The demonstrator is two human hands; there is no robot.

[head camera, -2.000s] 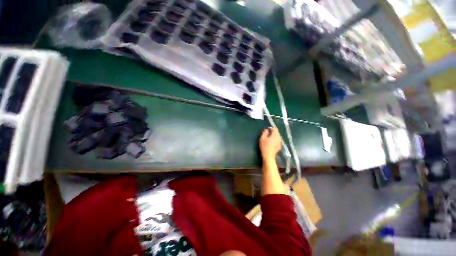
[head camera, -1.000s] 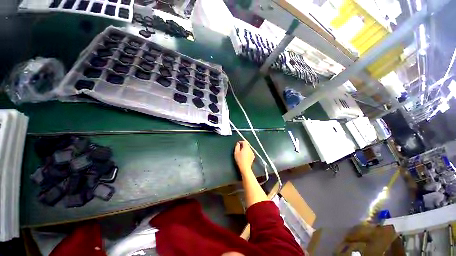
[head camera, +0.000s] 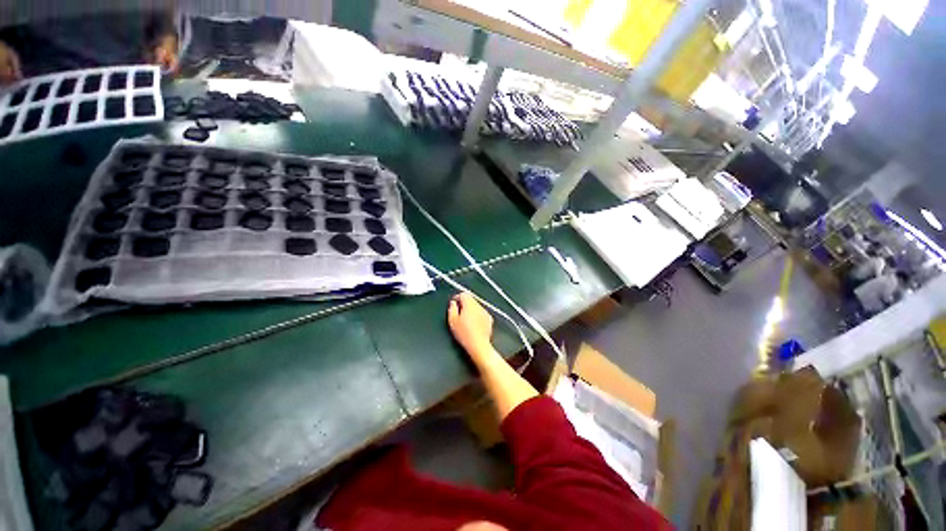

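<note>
My right hand (head camera: 470, 319) rests on the green bench near its front edge, small and blurred. Its fingers look curled closed, and nothing shows in them. White cords (head camera: 482, 278) lie over the bench beside it and hang past the edge. A clear blister tray (head camera: 223, 278) with many dark parts in a grid lies to the left of the hand. A heap of small black parts (head camera: 130, 446) lies loose at the lower left. My left hand is not in view; a small patch of skin at the bottom edge cannot be identified.
A white foam tray stack (head camera: 12, 477) is cut off at the left edge. Clear bag (head camera: 21, 285) touches the blister tray. Another person's hand (head camera: 166, 52) is near a filled white tray (head camera: 83, 99) opposite. White slabs (head camera: 633, 241) lie right; an open carton (head camera: 614, 382) stands below the bench.
The view has swung to the right and up, so the bench things shift left and down. The coworker's hands now show at the top left. My right hand stays on the bench by the cords.
</note>
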